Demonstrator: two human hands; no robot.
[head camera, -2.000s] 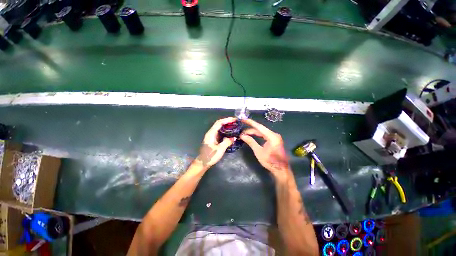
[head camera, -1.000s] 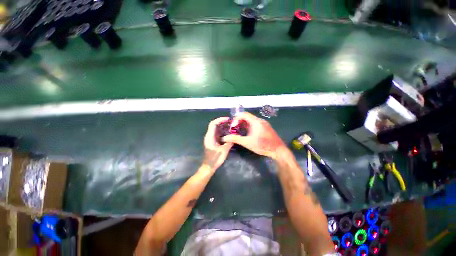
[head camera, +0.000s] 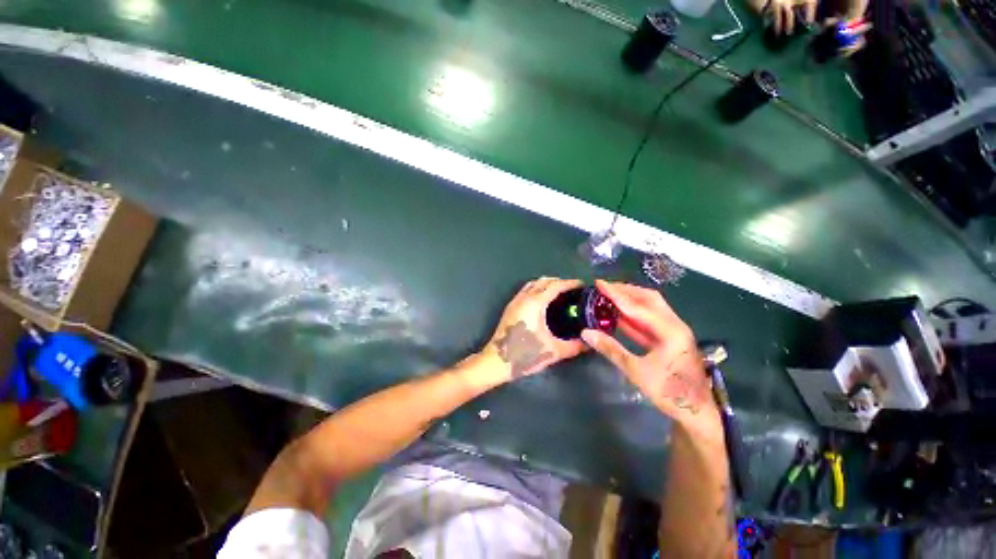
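Observation:
A black round housing (head camera: 566, 313) is in my left hand (head camera: 530, 333), its open end facing up with a small green spot inside. My right hand (head camera: 655, 347) holds a black round cap with a red face (head camera: 600, 312) between thumb and fingers, against the right side of the housing. My fingers hide parts of both pieces. I cannot tell if the two are joined.
A pile of small shiny parts (head camera: 662, 269) lies near the white strip (head camera: 470, 169). Hammer (head camera: 725, 420), pliers (head camera: 838, 477) and a white-silver box fixture (head camera: 863, 377) are at right. A carton of silver pieces (head camera: 109, 257) is at left. Black cylinders (head camera: 651, 42) and another person's hands (head camera: 789, 13) are beyond.
The view has turned and shifted left. The red-faced piece, earlier between both hands, now shows in my right fingers beside the black housing in my left hand.

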